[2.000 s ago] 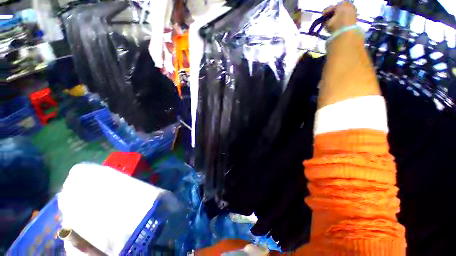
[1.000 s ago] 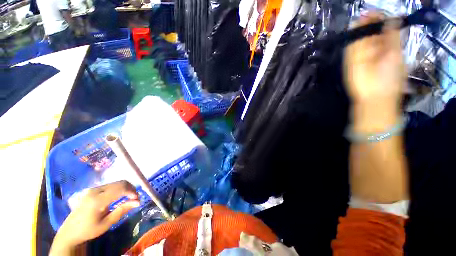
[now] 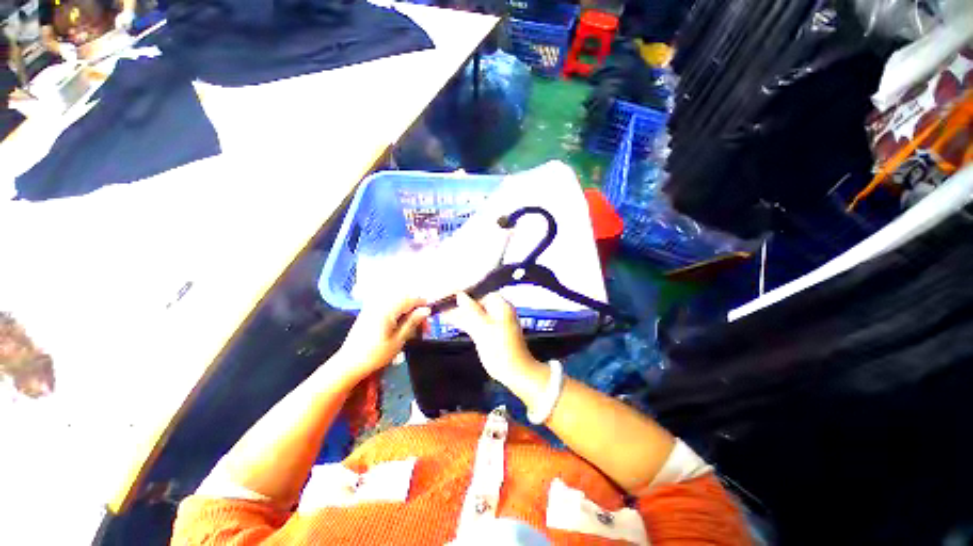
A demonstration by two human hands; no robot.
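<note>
A black hanger with its hook up is in front of me, over the blue basket. Black cloth hangs below its bar. My left hand grips the hanger's left end. My right hand is close beside it, with its fingers on the same arm of the hanger. The hanger's right end is free of the hands. Whether the cloth is clipped or draped cannot be told.
The blue basket holds a white sheet or packet. A white table with yellow edging and dark garments is at left. Dark clothes hang at right. A red stool and blue crates stand behind.
The view has swung left toward the table. My right hand has come down from the hanging clothes with the black hanger and cloth. My left hand has moved from the basket to the hanger.
</note>
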